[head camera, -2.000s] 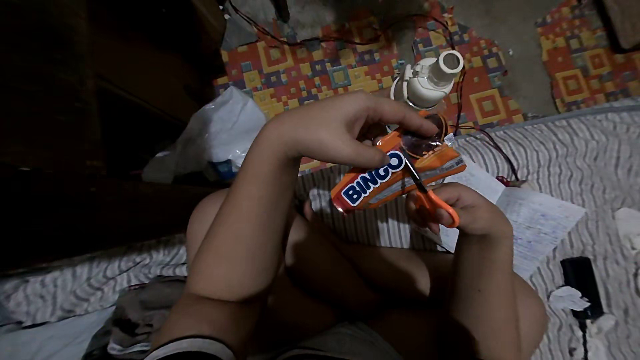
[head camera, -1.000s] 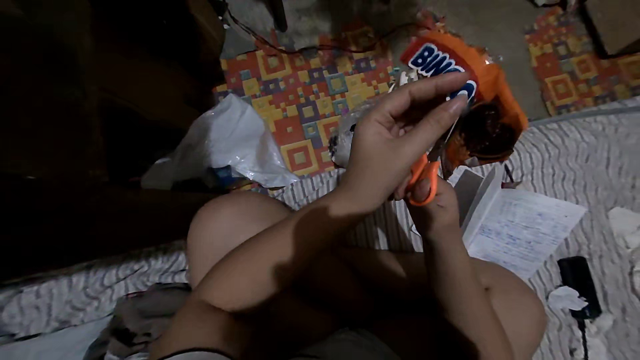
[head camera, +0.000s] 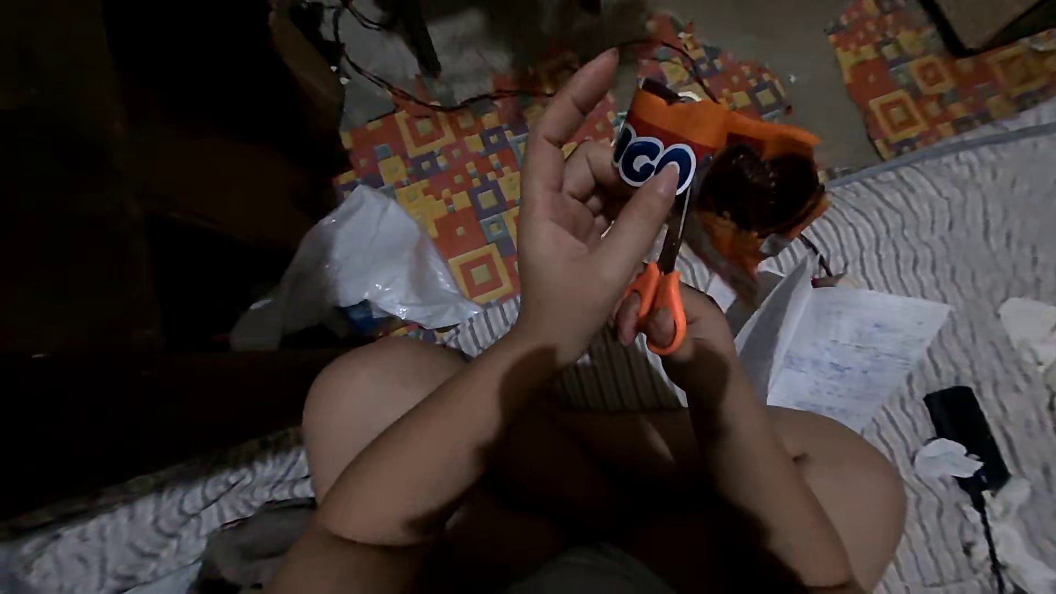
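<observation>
My left hand (head camera: 577, 198) holds an orange plastic snack packet (head camera: 767, 136) with bold blue-and-white lettering, its thumb pressed on the printed front and its index finger raised. A dark, see-through or shiny part of the packet hangs at the right. In my right hand (head camera: 693, 330) are scissors with orange handles (head camera: 660, 297). Their blades point up at the packet's lower edge, close to my left thumb; whether they are cutting through it cannot be told. Both hands are above my lap, and my right fingers sit in the handle loops.
A white plastic bag (head camera: 371, 256) lies at the left, beside patterned floor covering (head camera: 412, 165). Handwritten paper sheets (head camera: 850, 346) rest on a striped cloth (head camera: 883, 231) at the right. Near them are a black device with a cable (head camera: 965, 429) and crumpled white scraps (head camera: 1027, 326).
Since two seconds ago, the packet has moved up and right and turned about. A whitish lamp-like object that stood behind it is now mostly out of sight.
</observation>
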